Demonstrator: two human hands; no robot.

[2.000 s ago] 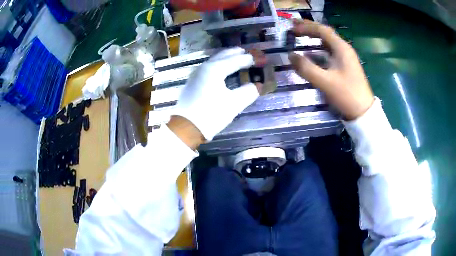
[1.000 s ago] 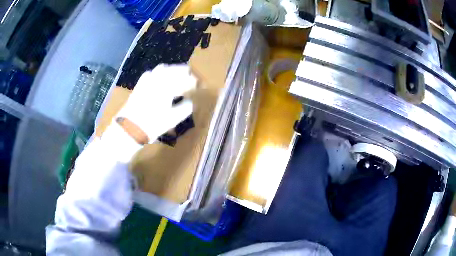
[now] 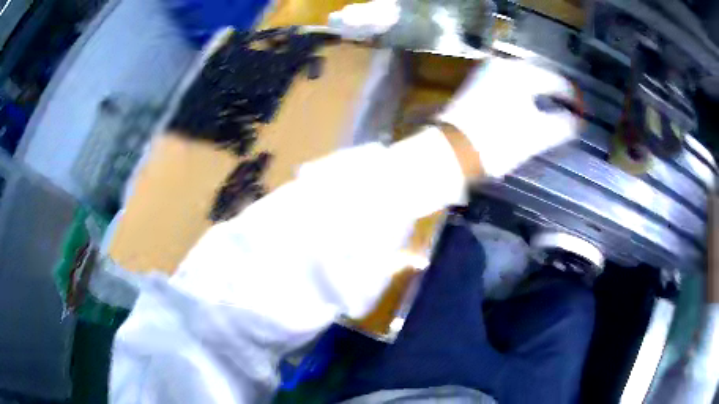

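My left hand (image 3: 512, 118), in a white glove, is blurred over the left part of the silver T-slot table (image 3: 544, 177). Its fingers are closed on a small black plastic housing (image 3: 556, 103), partly hidden by the glove. The tan fixture (image 3: 633, 154) sits on the table to the right of the hand, not touching it; its pocket is too blurred to read. More black housings (image 3: 236, 87) lie massed on the cardboard sheet (image 3: 169, 185), with a smaller group (image 3: 240, 188) nearer to me. My right hand is out of the picture.
My left sleeve covers part of the cardboard and the yellow tray (image 3: 388, 308). A pale-ringed handwheel (image 3: 569, 251) is below the table edge. White cloth (image 3: 366, 17) and cloudy bottles (image 3: 441, 28) are at the top. A blue crate (image 3: 217, 17) is at upper left.
My left hand has moved right from the cardboard to over the T-slot table. My right hand, seen by the fixture two seconds ago, is out of view. The view has swung left since then.
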